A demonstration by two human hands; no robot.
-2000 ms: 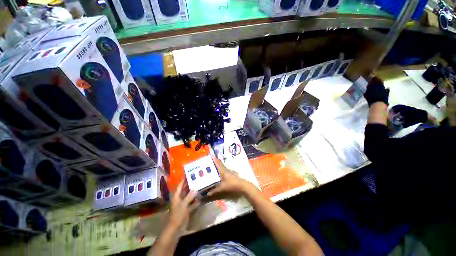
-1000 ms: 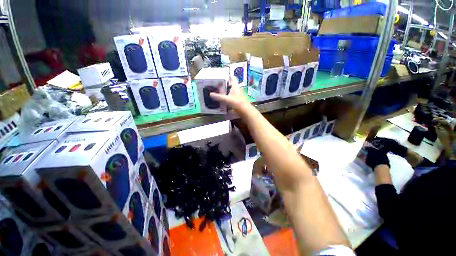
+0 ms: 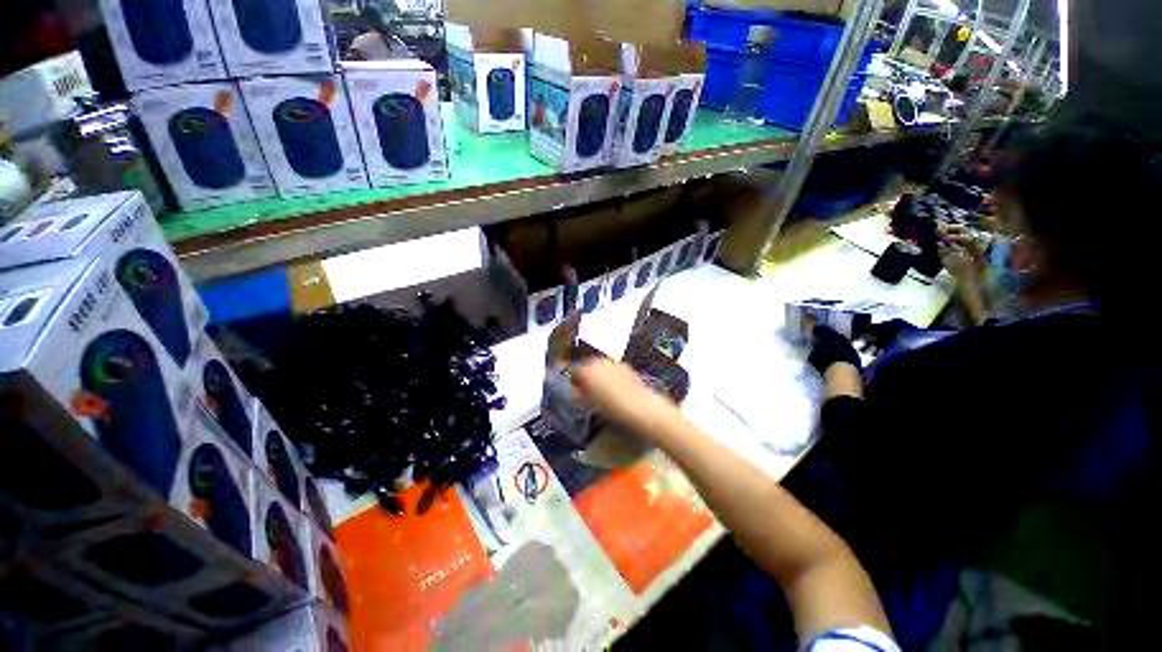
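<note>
My right hand [image 3: 609,385] reaches over the bench to the left one of the open retail boxes [image 3: 558,405]. Its fingers are at the raised flap; whether they grip it is too blurred to tell. Another open box [image 3: 665,350] stands just right of it, flap up, with dark, shiny contents. My left hand is not in view. A closed retail box [image 3: 393,125] stands on the green shelf, at the right end of the lower row of closed boxes.
A tangled black cable pile [image 3: 382,401] lies left of the open boxes. A tall stack of closed boxes [image 3: 134,369] fills the left side. The shelf edge [image 3: 510,195] crosses above the bench. A coworker [image 3: 994,420] with black gloves works close at right. Orange sheets [image 3: 414,567] lie in front.
Both hands held a closed box; my right hand then carried it to the shelf and let it go. That hand has come down to the open boxes. The view has shifted right.
</note>
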